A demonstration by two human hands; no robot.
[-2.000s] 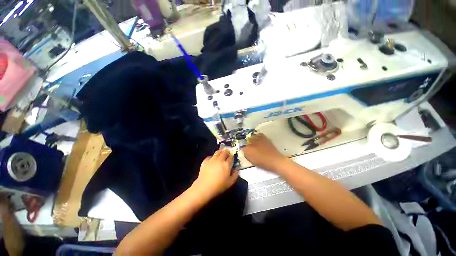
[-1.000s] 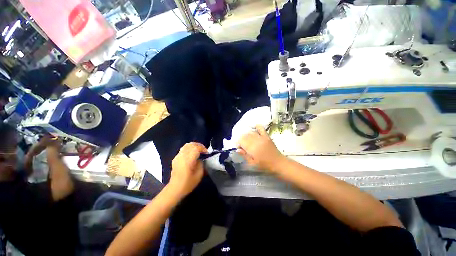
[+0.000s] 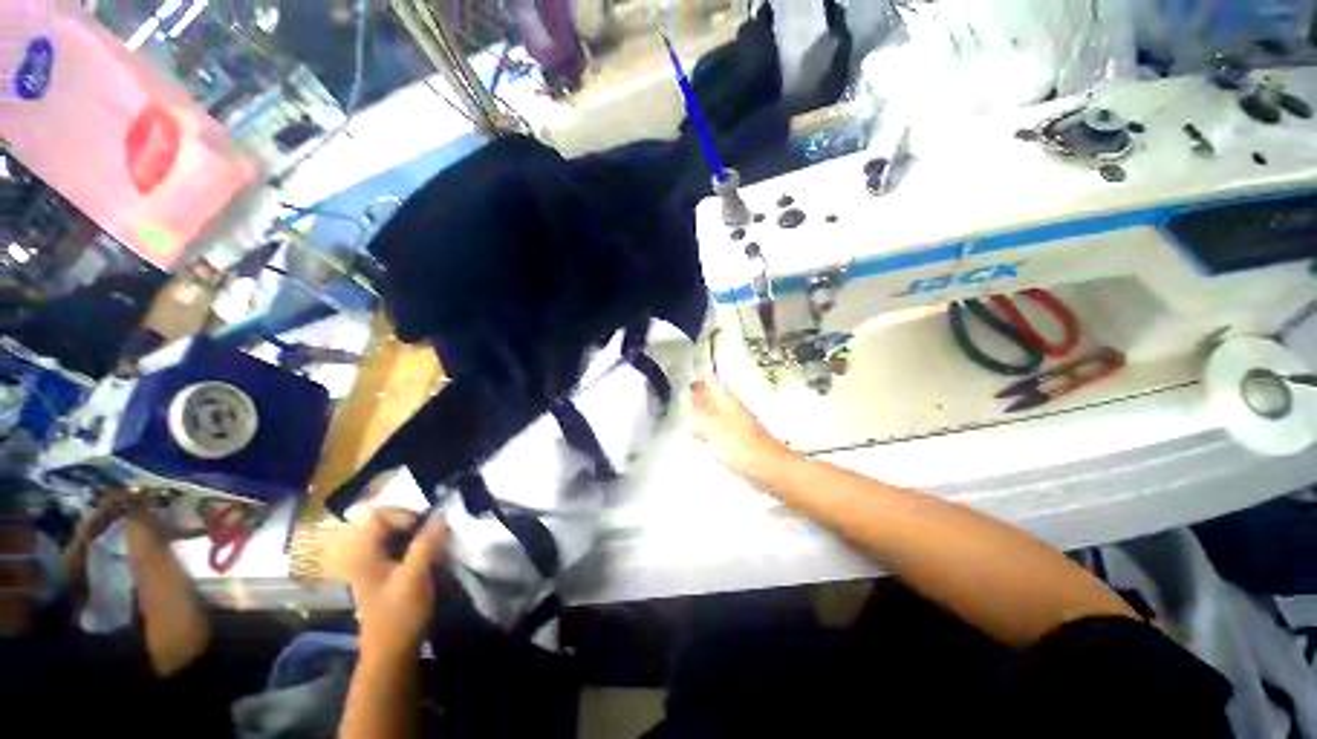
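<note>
The dark garment fabric [image 3: 506,246] lies in a heap left of the white sewing machine [image 3: 924,267]. Pale panels with narrow dark strips [image 3: 537,491] spread from the heap down over the table's front edge. My left hand [image 3: 387,556] is at the left end of this work, fingers closed on the edge of the dark fabric. My right hand [image 3: 734,438] lies on the table just below the needle area [image 3: 787,361]; its fingertips are partly blurred, and whether they hold anything cannot be told.
Red and dark green scissors [image 3: 1015,329] and thread snips [image 3: 1062,378] lie under the machine arm. A white disc [image 3: 1265,393] is at the right. A blue machine [image 3: 217,419], brown board [image 3: 379,412] and another person's arm [image 3: 162,585] are at left.
My left hand has moved left and down, away from my right hand. The pale panels with dark strips are now spread out between them. The camera view has shifted.
</note>
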